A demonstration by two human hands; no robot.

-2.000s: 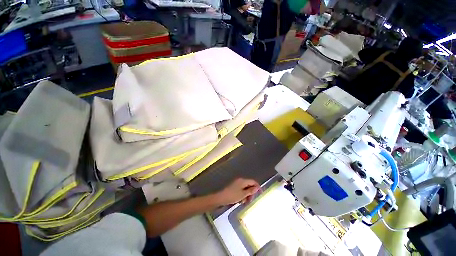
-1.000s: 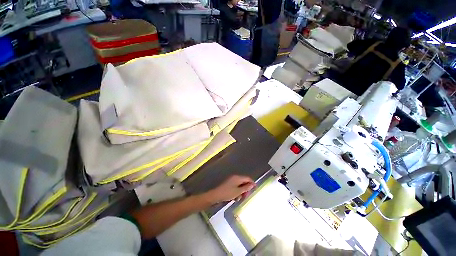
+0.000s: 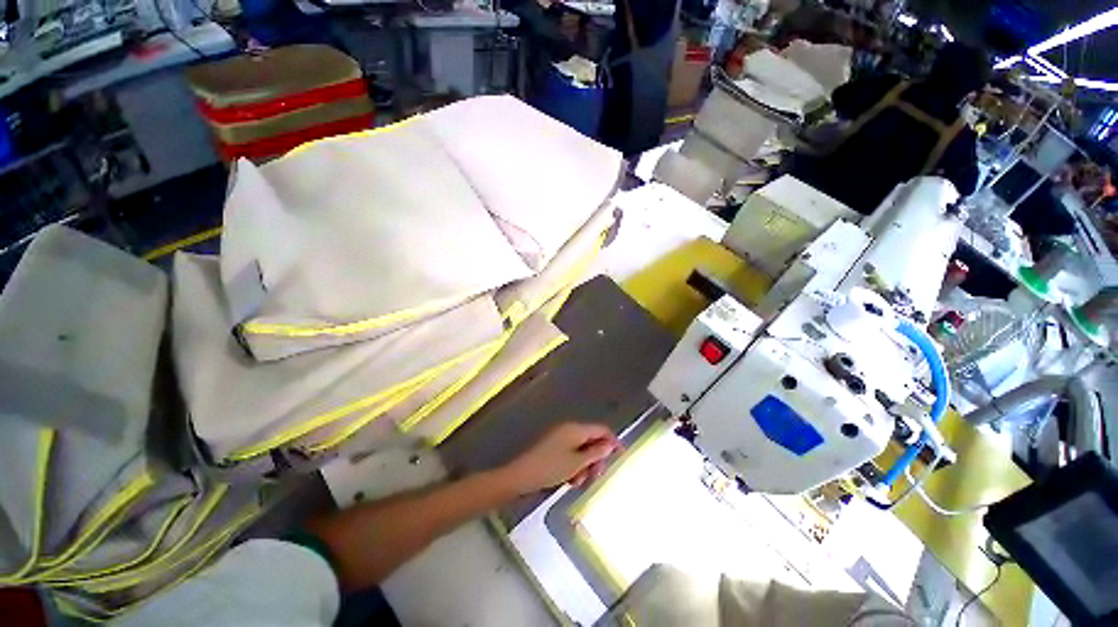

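My left hand [image 3: 571, 456] rests with curled fingers at the upper left edge of a brightly lit white work plate [image 3: 650, 514] with a yellow-edged frame. Nothing shows in its fingers. My right hand is not in view. The white sewing machine head [image 3: 785, 404], with its blue label and red switch, stands right of my left hand. Its needle area is partly hidden under the head. A beige fabric workpiece [image 3: 699, 598] lies at the bottom edge, cut off by the picture.
Folded beige pieces with yellow binding [image 3: 392, 233] are stacked left of the machine. Another bundle [image 3: 74, 355] is at far left. A dark control screen [image 3: 1067, 527] is at lower right. A person [image 3: 901, 129] and more stacked pieces [image 3: 723, 135] are behind.
The view has shifted slightly, so the stacks and machine appear further left and a little higher. My left hand keeps its curled pose beside the plate.
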